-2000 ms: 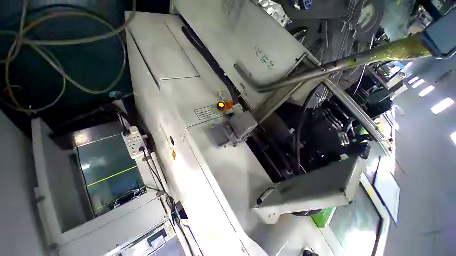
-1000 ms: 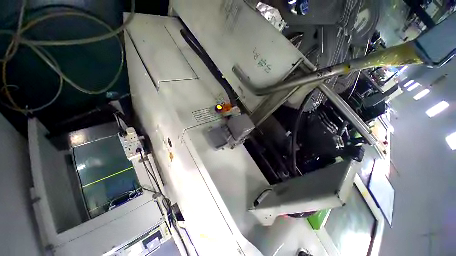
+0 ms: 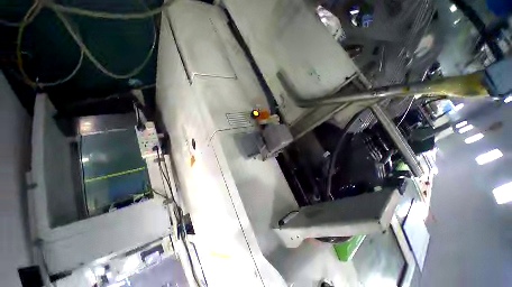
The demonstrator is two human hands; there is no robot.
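Neither of my hands is in view. A large cream-white machine [image 3: 219,185] fills the middle of the view, tilted. A small glowing orange light [image 3: 256,113] sits on its cover beside a grey block [image 3: 275,137]. A long metal bar [image 3: 359,98] with a yellowish end runs from the machine to the upper right. Below it the machine's open side shows dark, crowded parts [image 3: 353,162]. A green part [image 3: 349,248] shows at the lower edge of the machine.
At the left is a light-framed conveyor unit [image 3: 42,168] with a glass lid [image 3: 115,162] crossed by a yellow-green line. A white socket strip [image 3: 148,139] and cables run beside it. Pale hoses [image 3: 83,56] loop over the dark upper left. Ceiling lights [image 3: 488,156] show at the right.
The camera view has shifted and turned slightly; the hoses and conveyor unit sit higher in the picture. The picture is more blurred. No hand has appeared.
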